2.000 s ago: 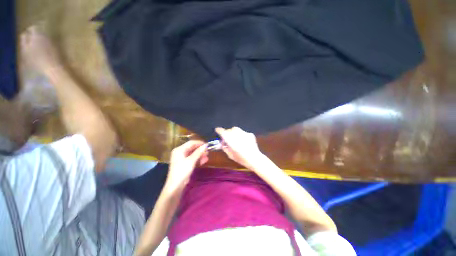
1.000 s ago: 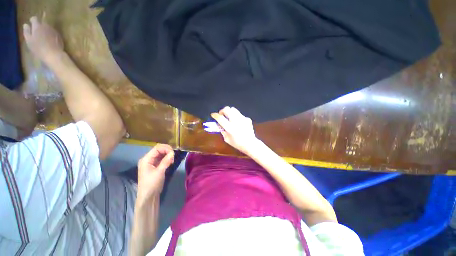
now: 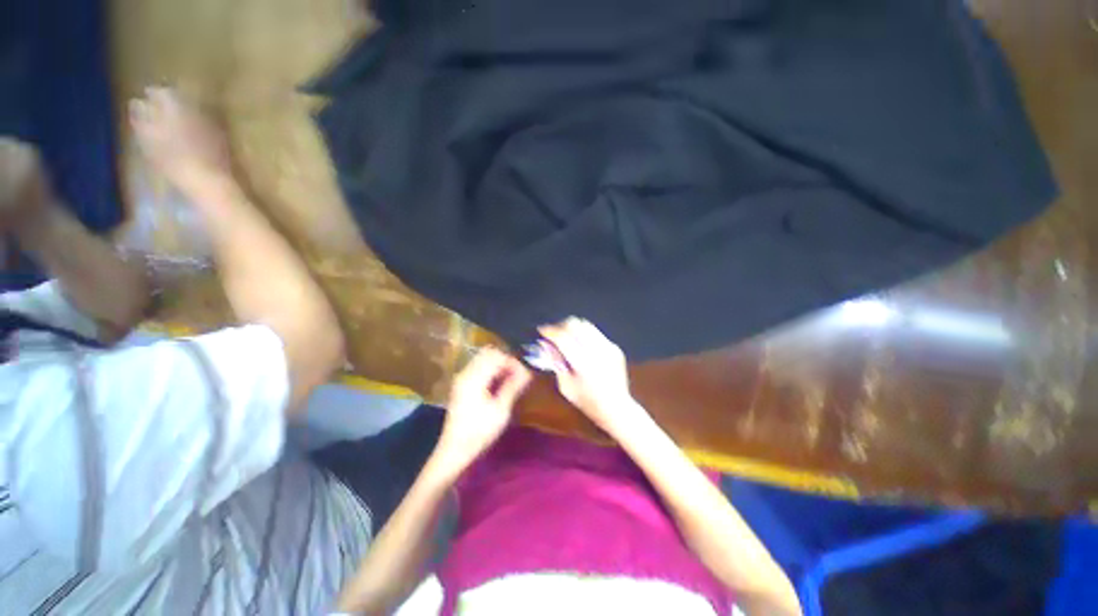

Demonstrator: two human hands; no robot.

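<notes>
A large black garment lies spread on the wooden table, its lower edge curving toward me. My right hand is at that edge, closed around small silvery thread snips whose blades point left. My left hand is just left of the snips at the table's front edge, thumb and fingertips close together. The picture is blurred, and I cannot tell whether a thread or the hem is between those fingertips.
A person in a striped shirt sits at my left, with an arm on the table. Dark navy cloth lies at the far left. A blue plastic frame with dark cloth is below the table's yellow edge at right.
Since one second ago, my left hand has come up from below the table edge to beside the snips. My right hand stays at the garment's lower edge. The view has shifted slightly.
</notes>
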